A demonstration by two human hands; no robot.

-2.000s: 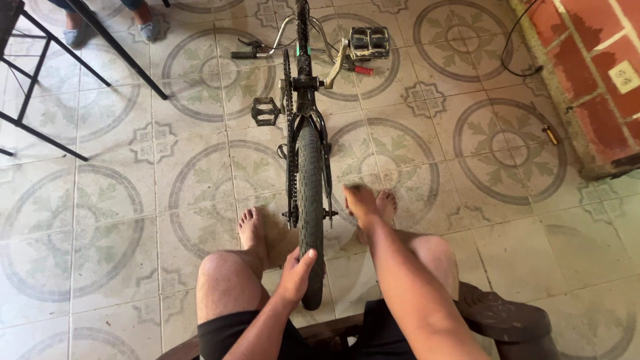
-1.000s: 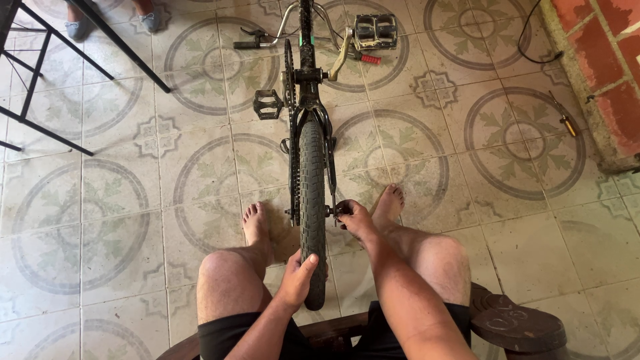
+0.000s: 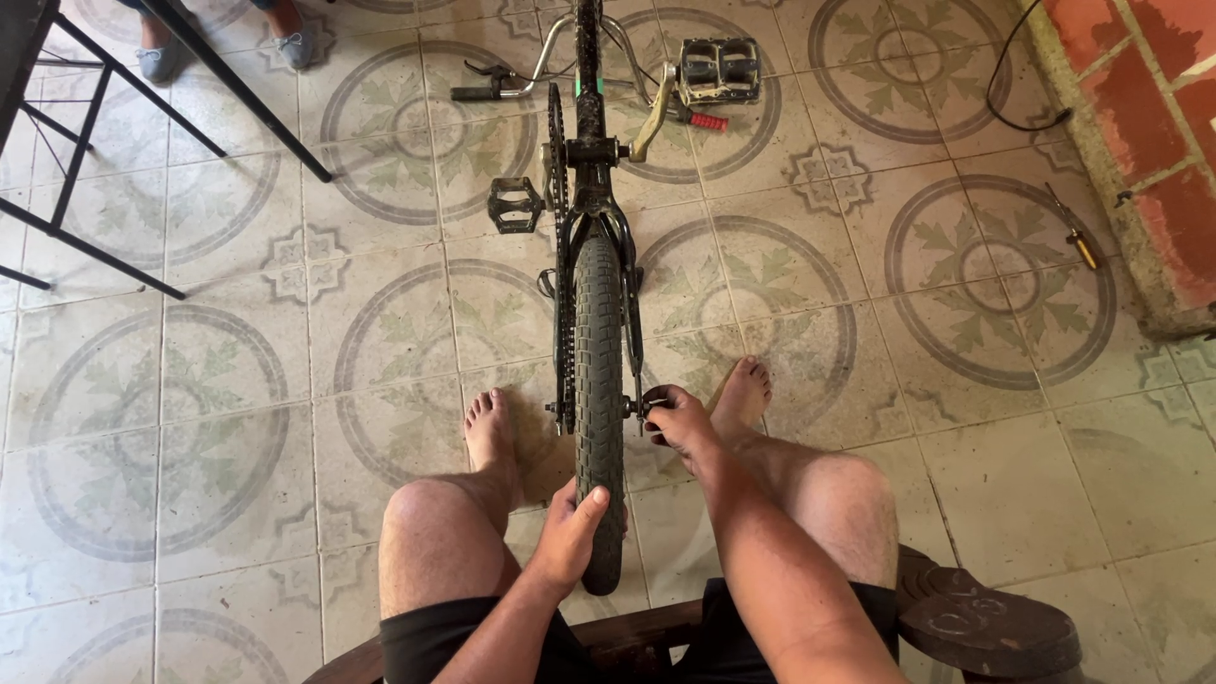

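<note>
An upturned or tilted bicycle lies ahead, its rear tire (image 3: 598,361) pointing toward me between my knees. My left hand (image 3: 573,534) grips the lower part of the tire, thumb on the tread. At the right end of the wheel axle (image 3: 631,408), my right hand (image 3: 676,423) has its fingertips on or around the axle end; what they pinch is hidden. The chain (image 3: 567,351) runs along the wheel's left side up to the chainring (image 3: 555,142). One black pedal (image 3: 515,205) is at the left, another pedal (image 3: 719,70) at the upper right.
The handlebar (image 3: 541,57) rests beyond the frame. A screwdriver with a yellow handle (image 3: 1083,249) lies on the tiles near a brick wall (image 3: 1140,114). Black metal legs (image 3: 237,90) stand upper left, near another person's shoes (image 3: 295,49). A wooden chair arm (image 3: 988,622) is lower right.
My right hand has moved from beside the wheel, nearer my right foot, onto the axle end. My left hand stays on the tire.
</note>
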